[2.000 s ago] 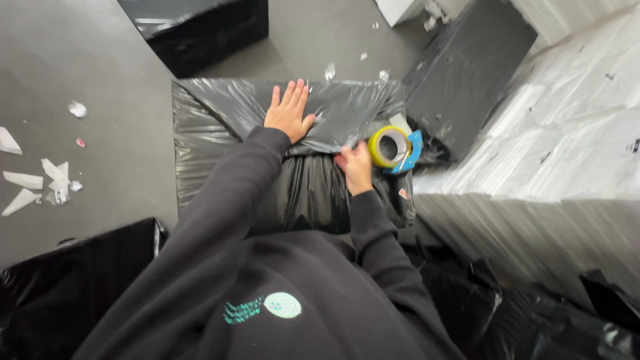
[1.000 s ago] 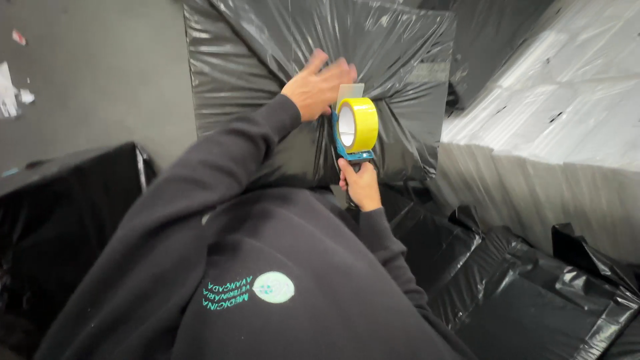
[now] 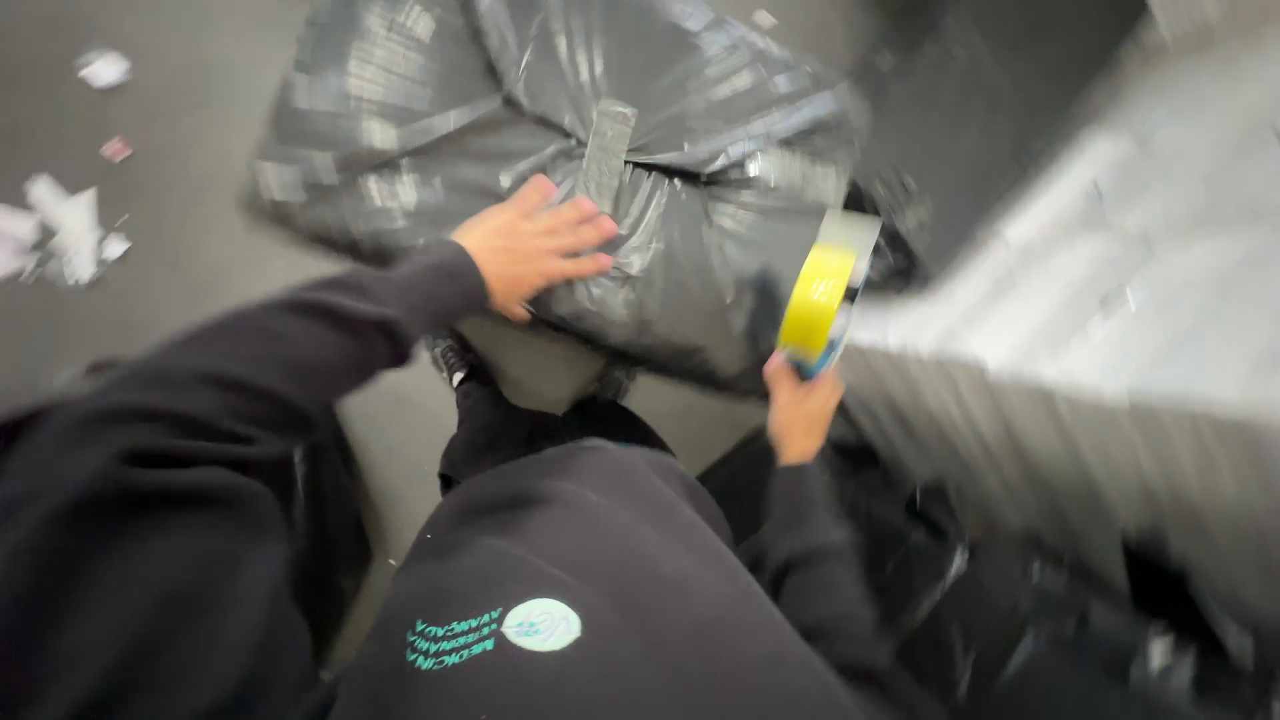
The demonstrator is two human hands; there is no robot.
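Note:
A bulky package wrapped in black plastic film (image 3: 700,270) lies in front of me, its film gathered into folds near the middle. A short strip of tape (image 3: 607,150) is stuck across those folds. My left hand (image 3: 540,245) rests on the near left part of the package with its fingers spread, just below the strip, holding nothing. In my right hand (image 3: 803,405) is a tape dispenser with a yellow roll of tape (image 3: 818,300), held upright by the package's right side. A blue part of the dispenser shows beside the roll; its handle is mostly hidden by my fingers.
White film-wrapped stacks (image 3: 1130,300) stand along the right, blurred. Another dark package (image 3: 960,110) is behind at the upper right. Black plastic (image 3: 1080,640) lies at the lower right. Paper scraps (image 3: 70,225) litter the grey floor at left. My shoe (image 3: 450,360) is below the package.
A tape strip now shows on the folds where the dispenser was a second ago. My right hand has moved right with the dispenser, away from my left hand. Two seconds ago the dispenser lay on the package.

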